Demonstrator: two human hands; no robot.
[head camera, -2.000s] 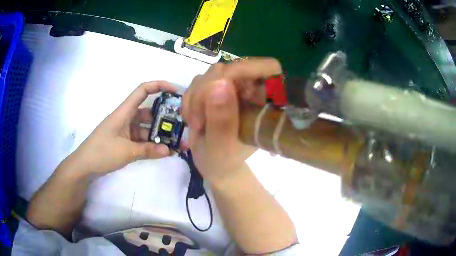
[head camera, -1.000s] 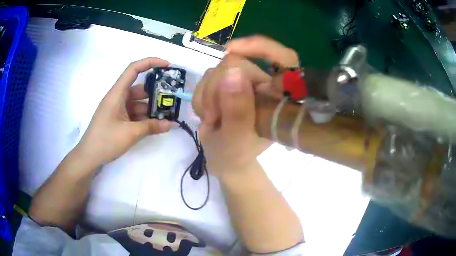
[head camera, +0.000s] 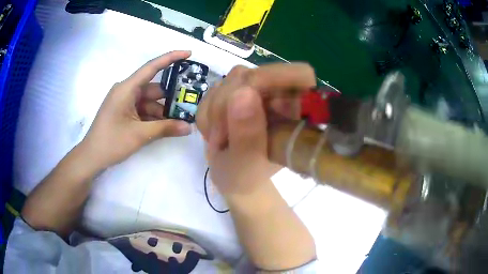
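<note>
My left hand (head camera: 128, 109) holds a power adapter board in its open black case (head camera: 171, 92), thumb at the lower end and index finger at the upper end. The yellow transformer (head camera: 190, 96) and silvery components face up. My right hand (head camera: 238, 120) grips the amber barrel of the glue gun (head camera: 342, 166), with a red piece (head camera: 315, 107) by the index finger. The nozzle tip is not clearly visible; the right fingers are just right of the board. A thin black cord (head camera: 207, 195) loops below, partly hidden by my right hand.
A white work sheet (head camera: 53, 101) lies under the hands. A blue perforated basket (head camera: 18, 69) is at the left edge. A yellow-black divider bar (head camera: 246, 21) stands at the top on the green belt (head camera: 315, 37). Dark adapters (head camera: 444, 43) lie at top right. The off-white hose (head camera: 449, 136) is at right.
Over two seconds the left hand and adapter have moved up in the picture. Since one second ago the pale nozzle has gone out of sight and less of the cord shows.
</note>
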